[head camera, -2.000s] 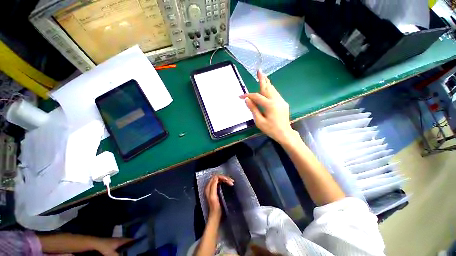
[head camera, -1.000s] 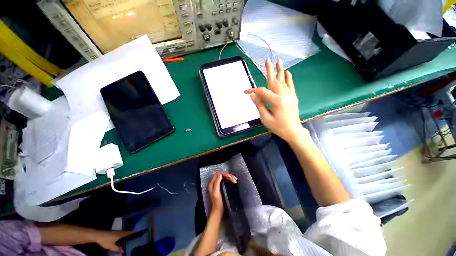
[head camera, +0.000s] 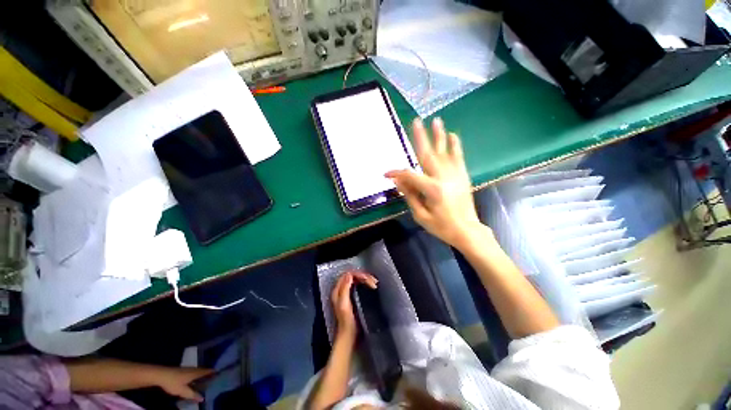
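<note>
The tablet under test (head camera: pixel 365 144) lies on the green bench with a white screen and a dark edge. My right hand (head camera: pixel 439 190) is over its lower right part, the index finger or thumb at the screen, other fingers spread; it grips nothing. My left hand (head camera: pixel 346 303) is on my lap around the top end of a dark tablet seen edge-on (head camera: pixel 375 340). Silvery bubble wrap (head camera: pixel 394 276) lies under that tablet. A second tablet (head camera: pixel 212 176) with a black screen lies at the left, partly on paper.
A grey oscilloscope (head camera: pixel 321 32) stands at the back. Papers (head camera: pixel 132 232) and a white charger (head camera: pixel 170 252) are left. A black bin (head camera: pixel 617 68) is back right. Whitish sleeves (head camera: pixel 581 240) stand beside my lap. Another person's hand (head camera: pixel 186 381) is lower left.
My right hand's touching finger has moved down the white screen towards its lower edge. The second tablet's screen has gone from a faint lit display to black. My left hand stays in place.
</note>
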